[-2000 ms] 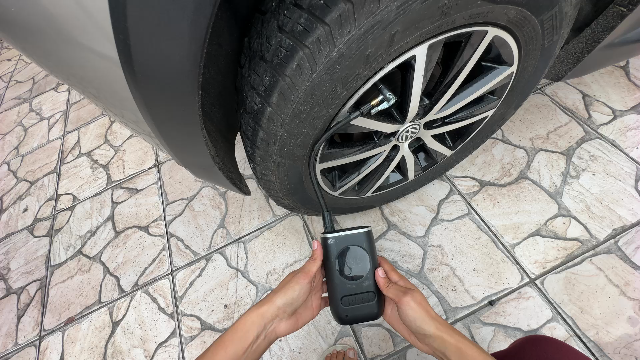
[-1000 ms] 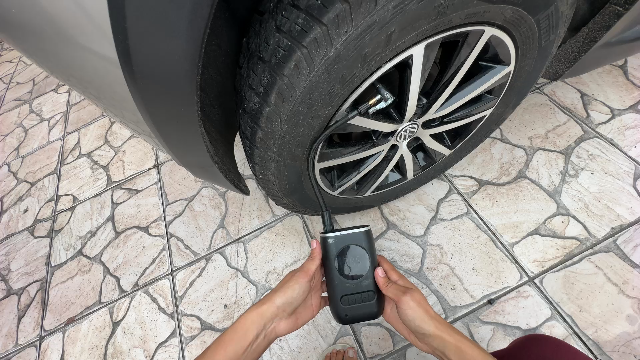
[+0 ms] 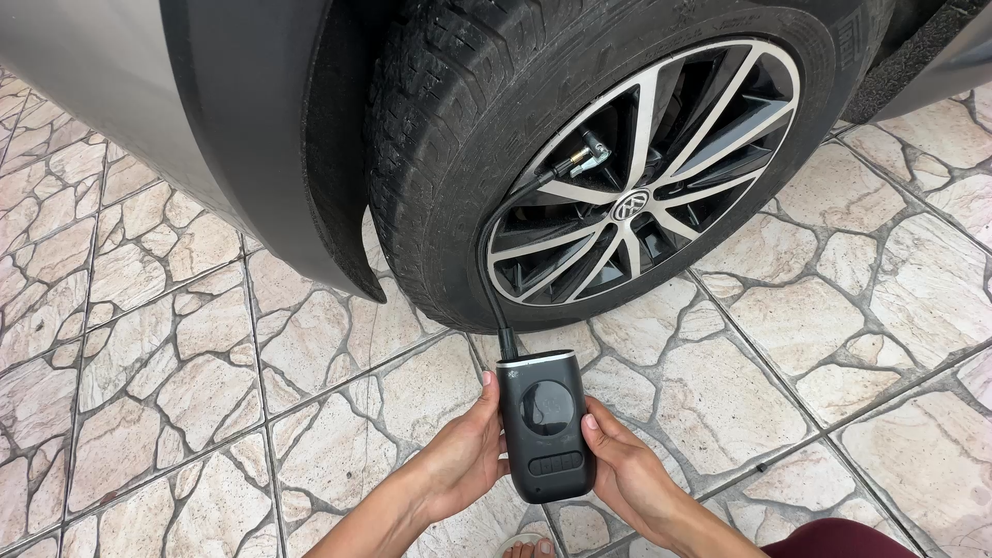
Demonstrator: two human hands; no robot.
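Note:
A black portable tire inflator (image 3: 545, 465) is held upright between my left hand (image 3: 465, 453) on its left side and my right hand (image 3: 628, 465) on its right. Its round display looks dark, above a row of buttons. A black air hose (image 3: 482, 256) runs from its top, over the tire's sidewall, to a metal chuck (image 3: 595, 153) at the valve area between the spokes. The alloy wheel (image 3: 645, 116) has a Volkswagen centre cap (image 3: 630, 204). Around it is the black rubber tire (image 3: 434, 194), standing on the floor. The fingers behind the inflator are partly hidden.
The car's grey body panel (image 3: 116, 93) and black wheel-arch trim (image 3: 248, 139) overhang at the upper left. Irregular stone paving (image 3: 209, 403) lies underneath. A foot in a sandal (image 3: 527, 546) and a dark red-clothed knee (image 3: 841, 540) show at the bottom edge.

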